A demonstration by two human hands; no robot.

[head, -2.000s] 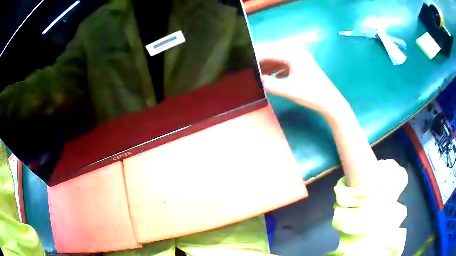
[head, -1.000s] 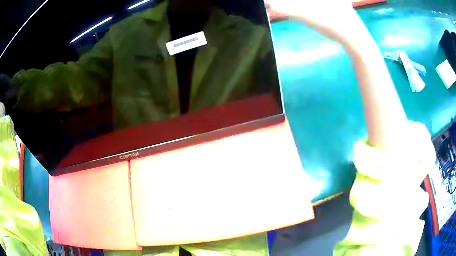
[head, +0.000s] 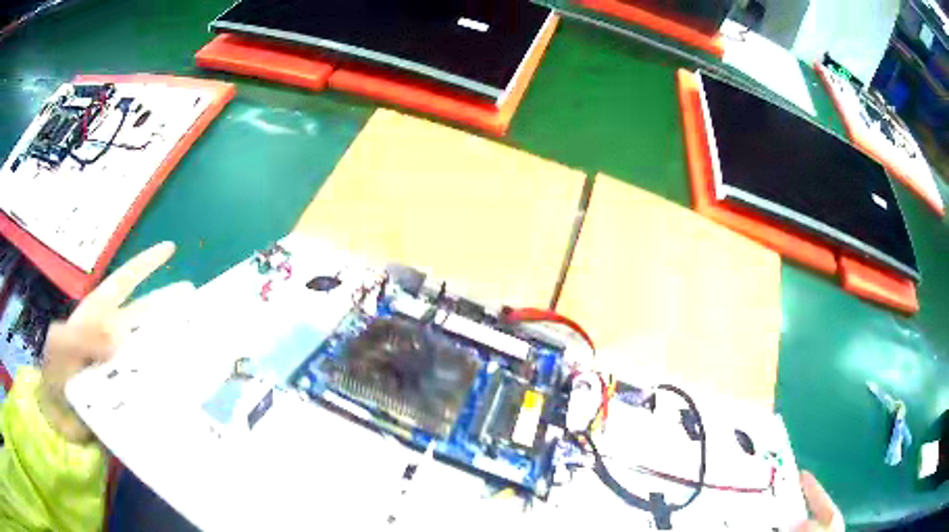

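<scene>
A white rear chassis [head: 343, 468] is held tilted in front of me, its near part cut off by the bottom edge. It carries a blue motherboard [head: 416, 428], a blurred CPU cooler [head: 401, 364] and a looped black cable [head: 704, 442]. My left hand [head: 99, 338] is at its left edge, index finger pointing out, thumb side hidden by glare. My right hand [head: 820, 507] holds its right edge, mostly cut off. Two foam pads [head: 447, 187], yellowish here, lie side by side beyond the chassis.
A black screen [head: 395, 36] lies on red-orange foam at the back, another black screen [head: 806, 171] at the right. Another chassis with a board [head: 114, 197] lies on foam at the left. A crumpled film scrap [head: 895, 426] is on the green bench [head: 624, 130] at the right.
The large black screen in front of me is gone from its place. The white chassis with its board is now between my hands, and the view takes in more of the bench.
</scene>
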